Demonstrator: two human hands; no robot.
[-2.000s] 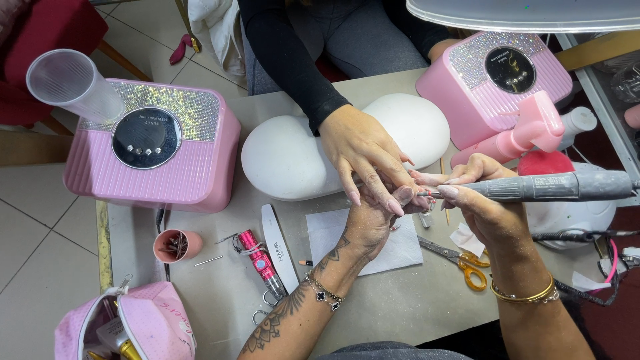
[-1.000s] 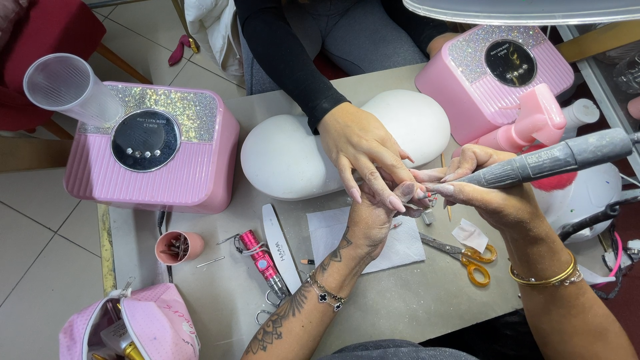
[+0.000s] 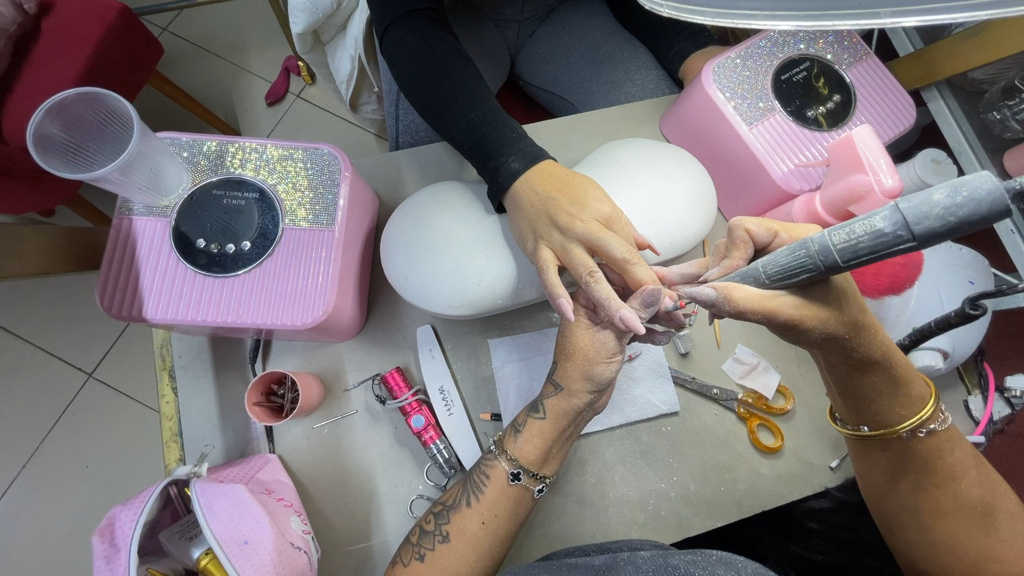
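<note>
My left hand (image 3: 596, 344) holds a finger of the other person's hand (image 3: 580, 232) from below, with my thumb pressed against it. In my right hand (image 3: 768, 296) is a grey electric nail drill (image 3: 864, 232), its tip at that person's fingertip. Pale dust coats my fingers. The other person's forearm, in a black sleeve, lies over a white two-lobed hand rest (image 3: 456, 248). Under my left hand is a white paper towel (image 3: 520, 360). A white nail file (image 3: 444, 392) and a pink metal flashlight (image 3: 416, 416) lie to its left, and scissors with amber handles (image 3: 760, 416) to its right.
Two pink nail lamps (image 3: 232, 304) (image 3: 848, 96) stand left and right, the left one with a clear plastic cup (image 3: 104, 152) on it. A small pink cup (image 3: 312, 392) holds metal bits. A pink zip pouch (image 3: 256, 512) sits at lower left; a pink bottle (image 3: 864, 168) lies at right.
The drill's rear end has swung up since two seconds ago, and my right hand has shifted slightly with it. My left hand keeps its hold on the other person's finger.
</note>
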